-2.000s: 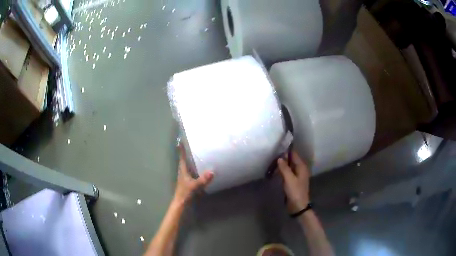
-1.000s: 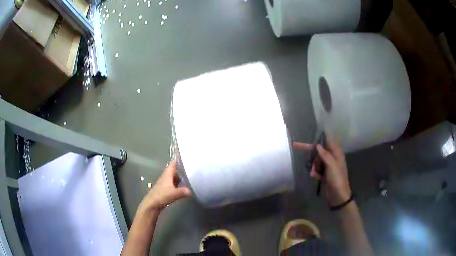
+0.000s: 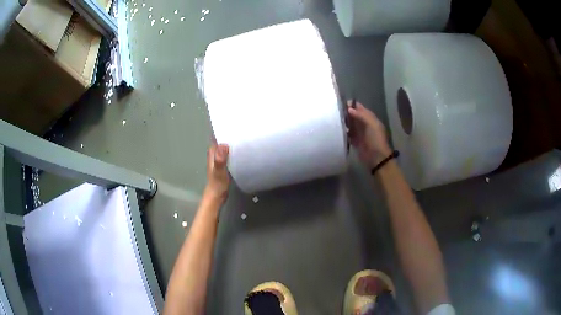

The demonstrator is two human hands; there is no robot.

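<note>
A bright white material roll point(image 3: 277, 111) lies on the floor in front of me, slightly tilted in view. My left hand point(image 3: 218, 169) is at its lower left end, with the fingers mostly hidden behind the edge. My right hand point(image 3: 367, 135) is at its right end, its fingers near the core. A small dark thing shows at the right fingertips; its shape is mostly hidden. A clear wrap edge sticks out at the roll's left side.
A second roll point(image 3: 455, 111) with a hollow core lies to the right, and a third roll point(image 3: 393, 13) is behind it. An open brown carton point(image 3: 52, 67) and a grey frame point(image 3: 80, 154) with a white sheet surface point(image 3: 86, 246) are at the left. White bits dot the floor.
The white roll has moved away from the right-hand roll, then farther from my feet. My right hand has moved from the slim dark tool's earlier place up to the roll's right end.
</note>
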